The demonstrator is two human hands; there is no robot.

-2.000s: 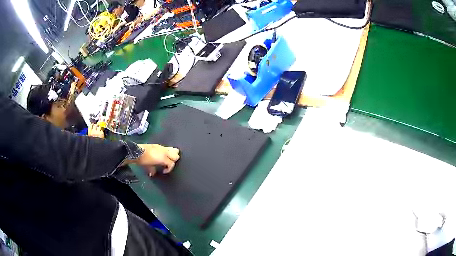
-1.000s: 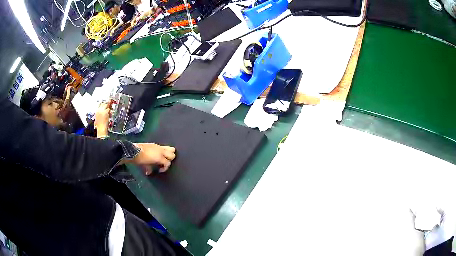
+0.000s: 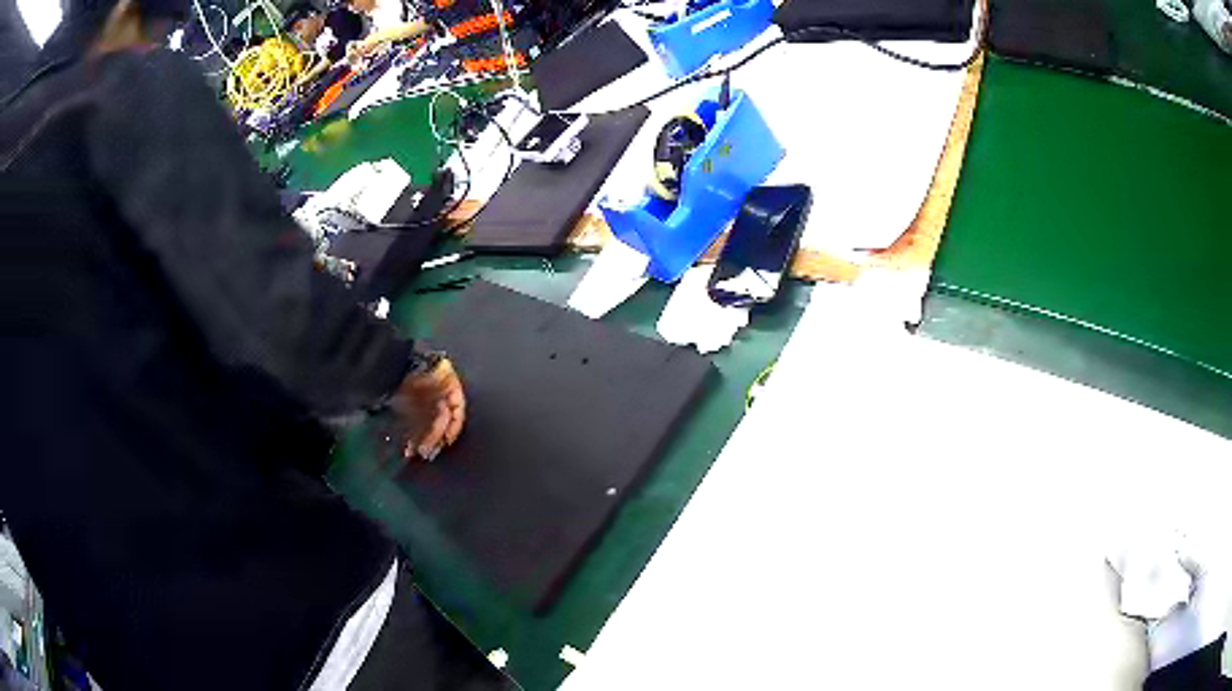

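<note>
A large white work cover fills the lower right and is washed out by glare. At its lower right edge a pale shape with a dark sleeve end below it seems to be my left hand, in a white glove or cloth. Its fingers and anything in them cannot be made out. My right hand is not in the picture. A flat black foam mat lies left of the cover on the green bench.
A person in dark clothes stands at the left, a bare hand at the mat's left edge. A blue tape dispenser stands beyond the mat, with a dark handset-like object on white tissue beside it. The green belt runs at upper right.
The person at the left has come more upright, covering the coworker seen behind before; that person's hand has turned and lowered slightly at the mat. The pale shape at lower right has hardly moved.
</note>
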